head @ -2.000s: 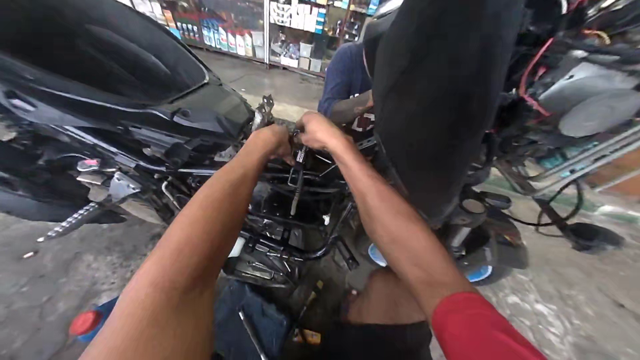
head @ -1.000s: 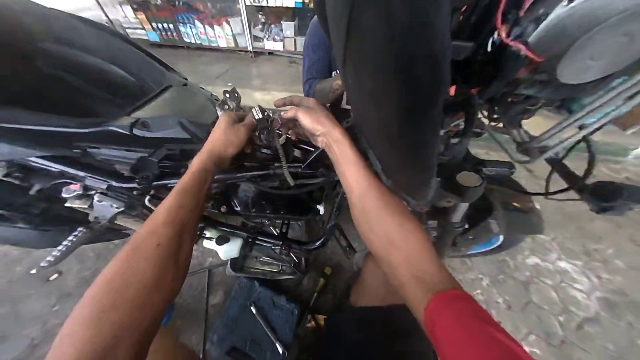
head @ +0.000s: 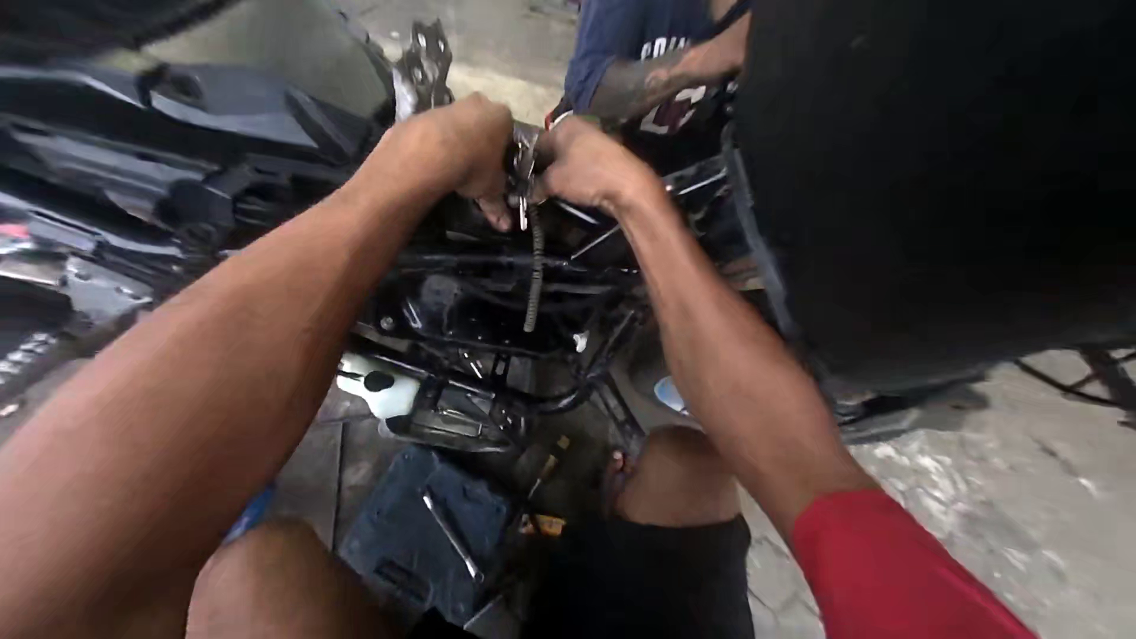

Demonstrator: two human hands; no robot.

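Observation:
My left hand (head: 461,146) and my right hand (head: 590,164) are close together above the black motorcycle frame (head: 479,333). Both grip a small metal part (head: 524,164) between them; my fingers hide much of it, and its exact kind is unclear. A ribbed, flexible cable or hose (head: 534,275) hangs down from it over the frame. Just behind my left hand a metal bracket with holes (head: 428,58) stands up. Below the frame, a wrench (head: 453,537) lies on a dark blue plastic case (head: 417,524).
A co-worker's tattooed forearm (head: 643,84) reaches in just beyond my right hand. A large black panel or seat (head: 923,195) rises on the right, with black motorcycle bodywork (head: 177,106) on the left. A white plastic container (head: 382,390) sits under the frame; a yellow-handled tool (head: 555,453) lies near my foot.
My hands, apart with a bundle of parts between them a second ago, have come closer together on the metal part. The view has moved nearer and tilted down.

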